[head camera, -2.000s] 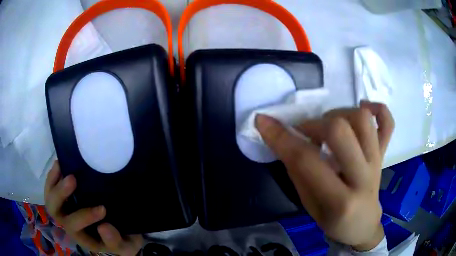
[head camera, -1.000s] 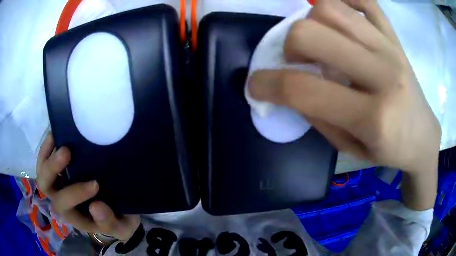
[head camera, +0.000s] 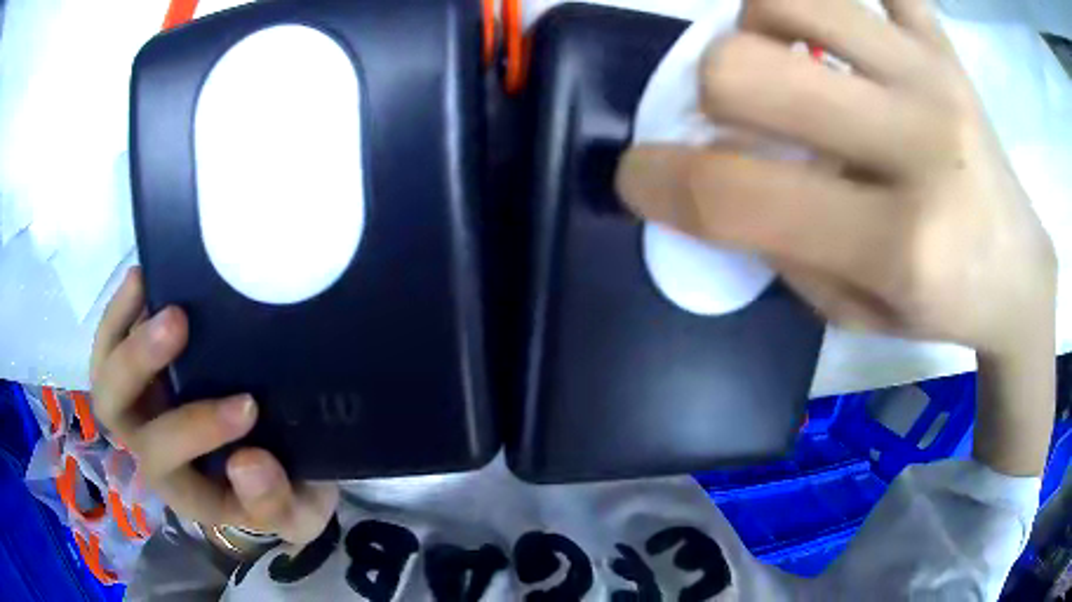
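Observation:
Two black power banks stand side by side, broad faces towards me. The left power bank shows its whole white oval lamp panel. The right power bank has its lamp panel partly covered by my right hand. My left hand grips the lower left edge of the left power bank. My right hand is blurred, with its fingers on the right power bank's face; a white wiping cloth seems to be under them, hardly told apart from the panel. Orange carry straps show at the top, cut off.
The white bench lies behind the power banks. A blue crate is below at right. Orange straps in translucent bags show in blue at lower left. My grey sleeves and lettered clothing are at the bottom.
Both power banks have come nearer and tilted up, and their straps have mostly left the frame. My right hand has moved up over the right panel. My left hand keeps its grip.

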